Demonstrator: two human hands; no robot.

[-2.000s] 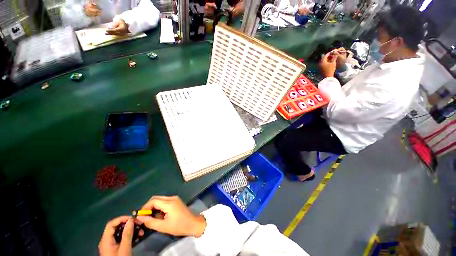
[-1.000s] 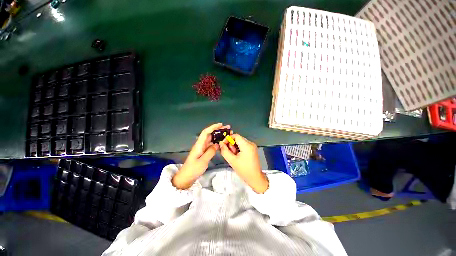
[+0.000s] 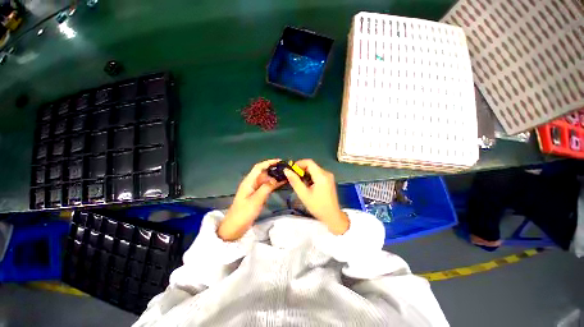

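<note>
My left hand [image 3: 251, 191] holds a small black housing [image 3: 277, 170] in its fingertips above the bench's front edge. My right hand [image 3: 318, 190] holds a slim yellow-and-black tool [image 3: 296, 169] against or very near the housing; the tool's tip is too small to make out. The two hands meet at the housing. A loose pile of dark-red small parts [image 3: 260, 114] lies on the green bench beyond the hands. A square black box with a blue inside [image 3: 300, 62] stands behind the pile.
A slotted sheet stack [image 3: 410, 92] is at right, with a raised slotted sheet [image 3: 528, 60] and a red tray [image 3: 563, 135] beyond. A black blister tray [image 3: 105, 140] lies left; another [image 3: 118, 258] hangs below. A blue bin [image 3: 416, 207] is below the edge. A person's dark-clothed legs show far right.
The view has swung left and down from the line to the bench in front of me, then shifted slightly. Both hands still hold the housing and the tool; the tool's angle has changed slightly.
</note>
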